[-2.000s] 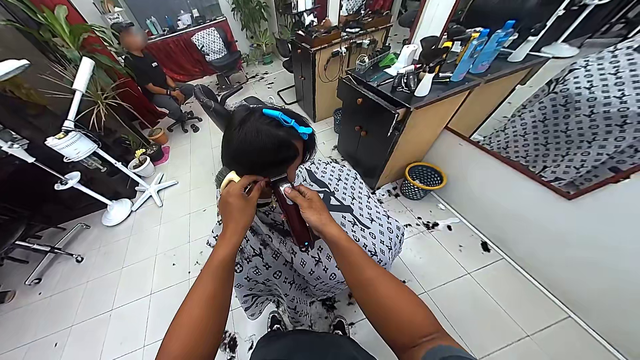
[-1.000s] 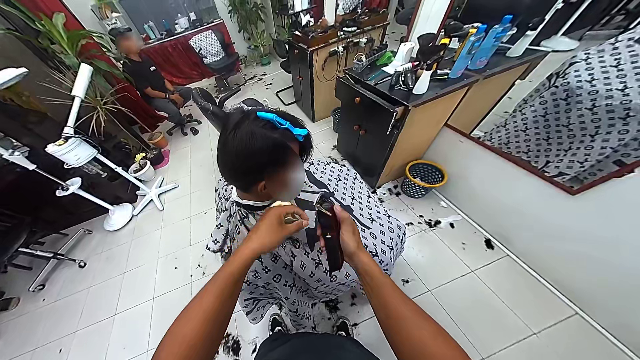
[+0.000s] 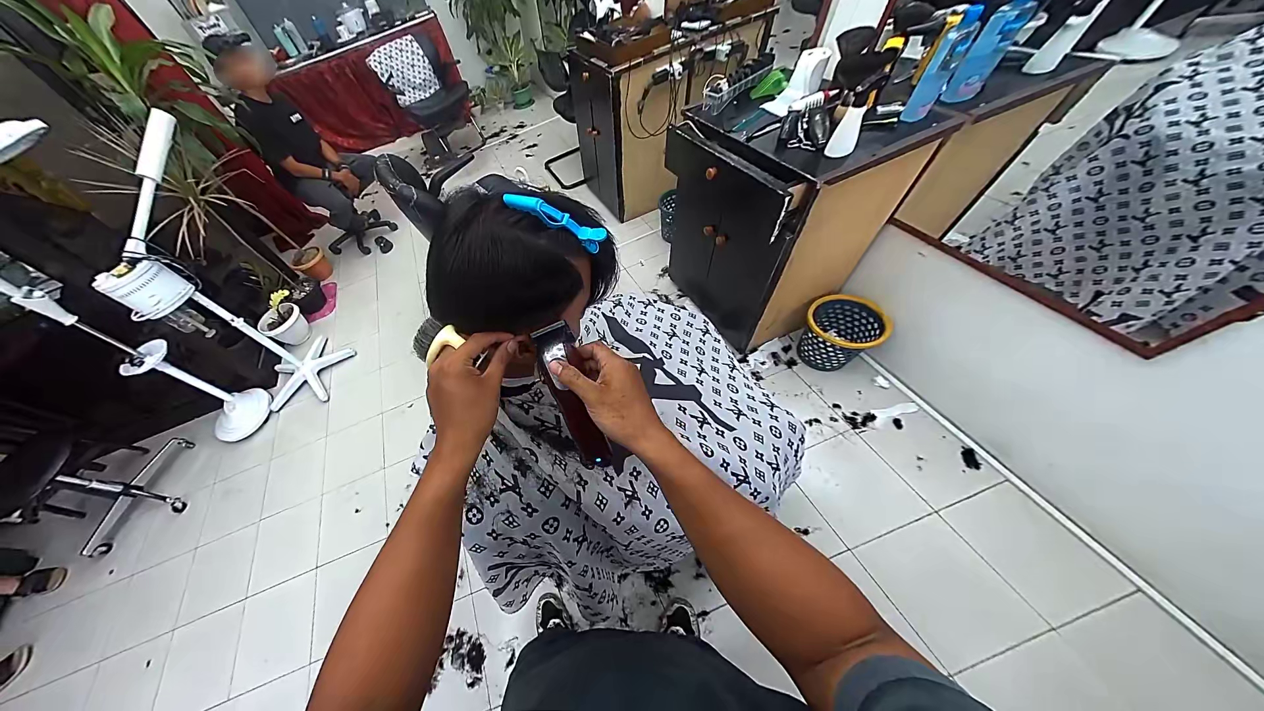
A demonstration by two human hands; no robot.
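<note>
A seated person's dark hair (image 3: 494,267) has a blue hair clip (image 3: 555,221) across its top. My right hand (image 3: 617,395) is closed around a dark red hair clipper (image 3: 578,410), its metal head at the side of the person's head, below the hair. My left hand (image 3: 466,393) is beside it and holds a brush with a cream handle (image 3: 444,343) and grey bristles; its fingertips are near the clipper head, and whether they touch the ear cannot be told. A white patterned cape (image 3: 632,504) covers the person's body, with cut hair on it.
On the right, a black counter (image 3: 820,163) bears bottles and brushes, with a yellow-rimmed basket (image 3: 846,331) near its foot. A white lamp stand (image 3: 242,413) stands on the left. Another person (image 3: 286,143) sits at the back left. Cut hair lies on the tiled floor (image 3: 899,474).
One second ago the clipper was lower and away from the head; both hands have risen, bringing it back against the side of the head. The person's head has also turned or tilted.
</note>
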